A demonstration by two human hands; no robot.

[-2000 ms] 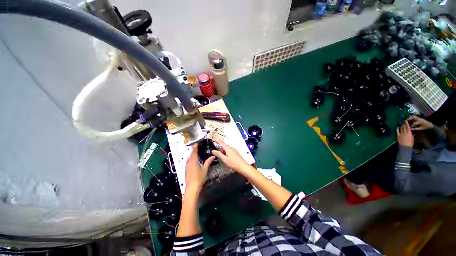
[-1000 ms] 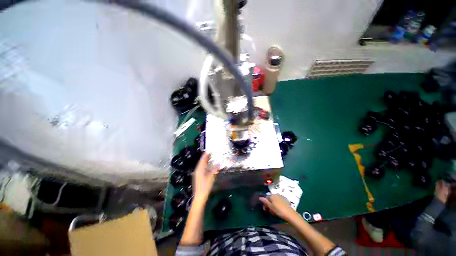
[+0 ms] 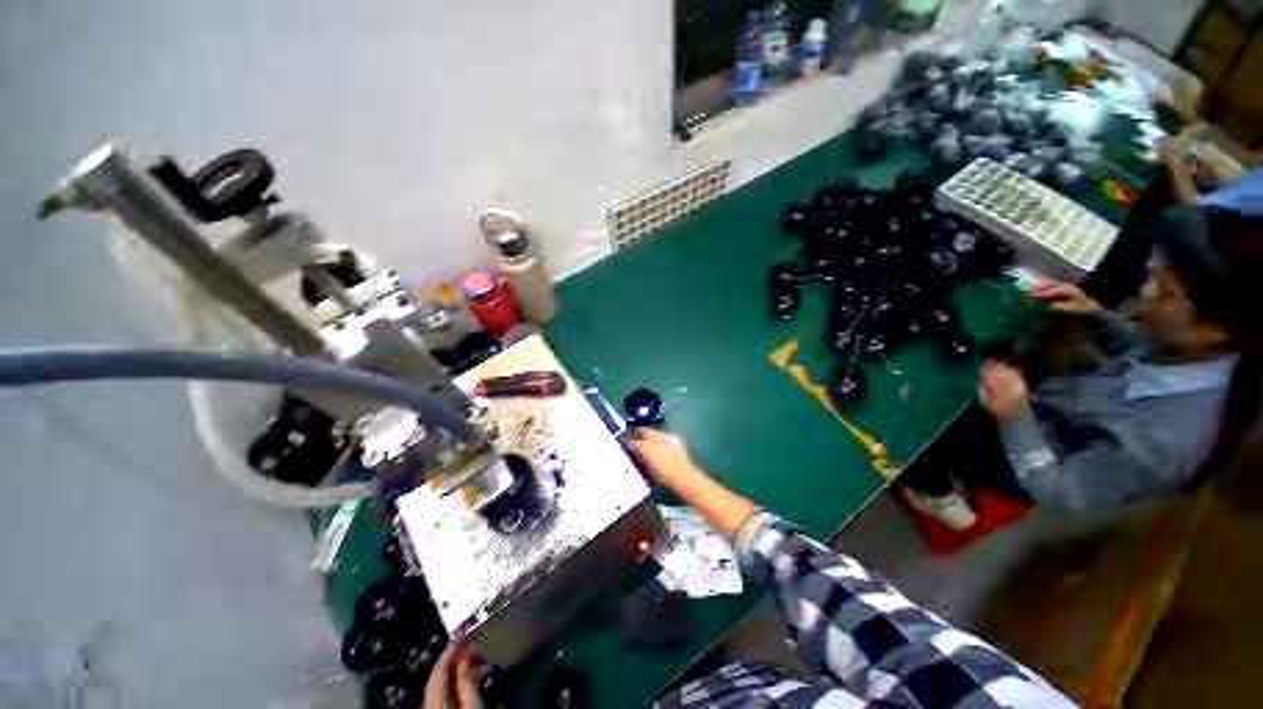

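Note:
A round black unit [image 3: 510, 492] sits under the press head [image 3: 474, 465] on the machine box's pale top [image 3: 561, 457]. A glossy black unit [image 3: 643, 406] lies on the bench right of the box. My right hand [image 3: 662, 454] is just below that unit, beside the box; its fingertips are blurred, and I cannot tell whether it holds anything. My left hand [image 3: 452, 679] is at the box's front left corner, partly cut off by the bottom edge; its grip is unclear.
A red and black tool [image 3: 521, 384] lies on the box. Black units [image 3: 388, 623] lie left of it, crumpled white paper [image 3: 700, 554] right. A red-capped container [image 3: 488, 297] and beige flask [image 3: 524, 272] stand behind. A coworker [image 3: 1108, 402] sits right, by a black heap [image 3: 887, 263] and white tray [image 3: 1028, 215].
My hands have left the unit under the press head. My right hand moved from the box's front to its right side. My left hand is lower. The view has swung right since a second ago.

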